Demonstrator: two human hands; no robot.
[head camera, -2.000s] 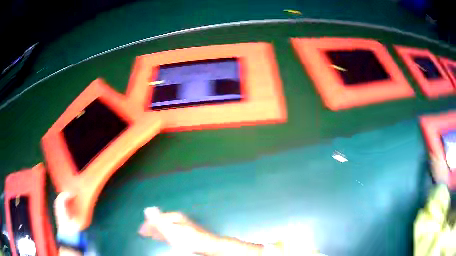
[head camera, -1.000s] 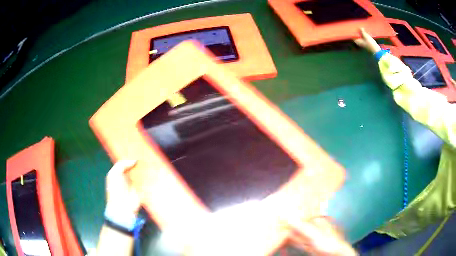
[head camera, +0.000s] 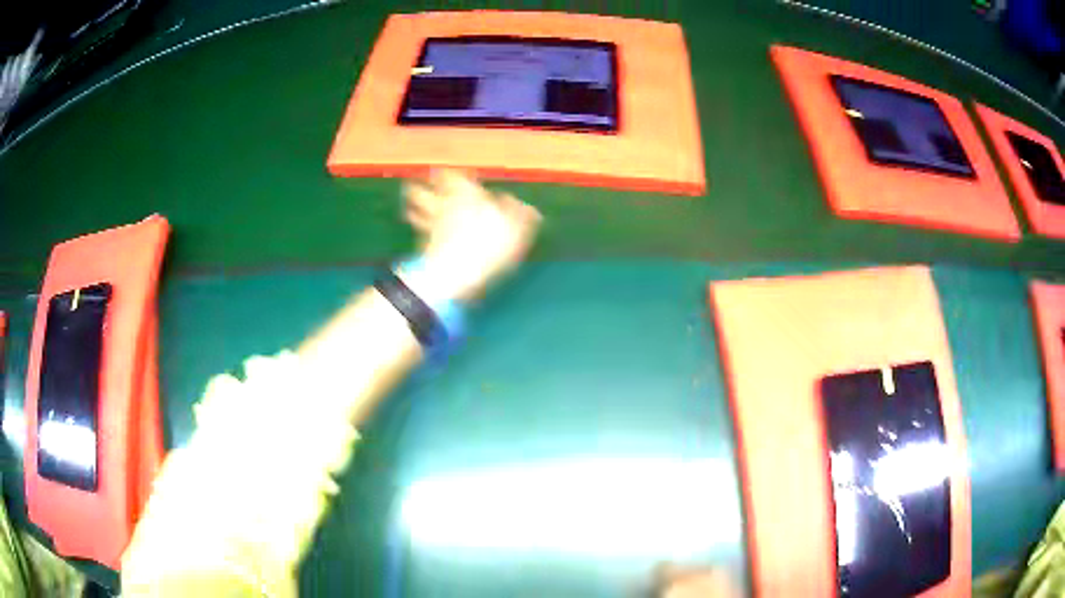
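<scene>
A lit tablet (head camera: 510, 82) lies on an orange foam pad (head camera: 362, 111) at the top centre, with pale panels and two dark blocks on its screen. My left hand (head camera: 473, 234), with a black and a blue band at the wrist, is blurred at this pad's front edge, fingers apart; contact is unclear. A dark, glossy tablet (head camera: 888, 479) with a yellow tab lies on another orange pad (head camera: 777, 386) at the lower right. My right hand (head camera: 697, 582) is a blurred patch cut off by the bottom edge, left of that pad; its fingers cannot be made out.
The pads lie on a long green surface (head camera: 269, 222). At the upper right are a pad with a lit tablet (head camera: 905, 126) and a pad with a dark tablet (head camera: 1037, 164). A dark tablet (head camera: 74, 386) lies on a pad at the left. Yellow sleeves show at both lower corners.
The pad with a dark tablet that was in my hands now lies at the lower right. My left hand has moved up to the lit tablet's pad. The other person's hand is gone from the upper right.
</scene>
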